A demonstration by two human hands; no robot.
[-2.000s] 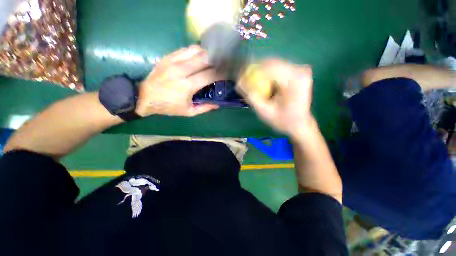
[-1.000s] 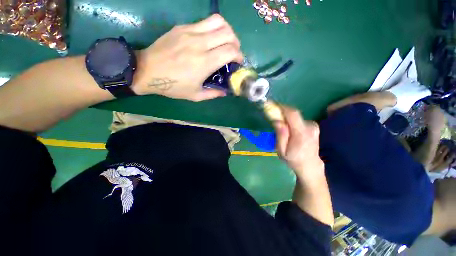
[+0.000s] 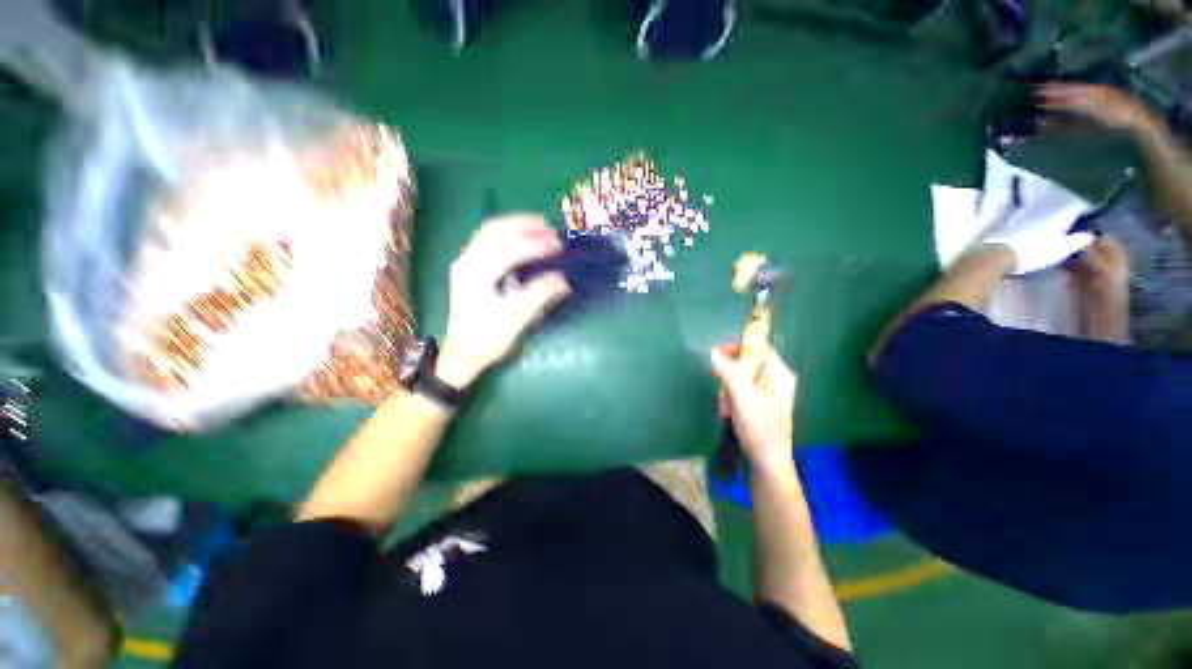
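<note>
My left hand [image 3: 503, 294] grips a dark strap part [image 3: 595, 265], blurred, just above or on the table beside the loose pile of small metal caps [image 3: 641, 203]. The thumb and fingers close on its left end. My right hand [image 3: 758, 392] holds the two-faced mallet [image 3: 758, 290] by its yellow handle, the head pointing up the picture, apart from the strap part. The mallet's yellowish face is at the left and its grey face at the right. The dark end of the handle shows below the hand.
A large clear bag of copper caps [image 3: 235, 261] lies on the green table [image 3: 811, 131] at the left. At the right, a neighbor in dark blue works by white sheets [image 3: 1013, 216]. Stools [image 3: 686, 29] stand beyond the far edge. Part of another person shows at the lower left.
The view has shifted and shows more table. My left hand has lifted or moved the strap part toward the pile. My right hand has drawn the mallet away to the right of it.
</note>
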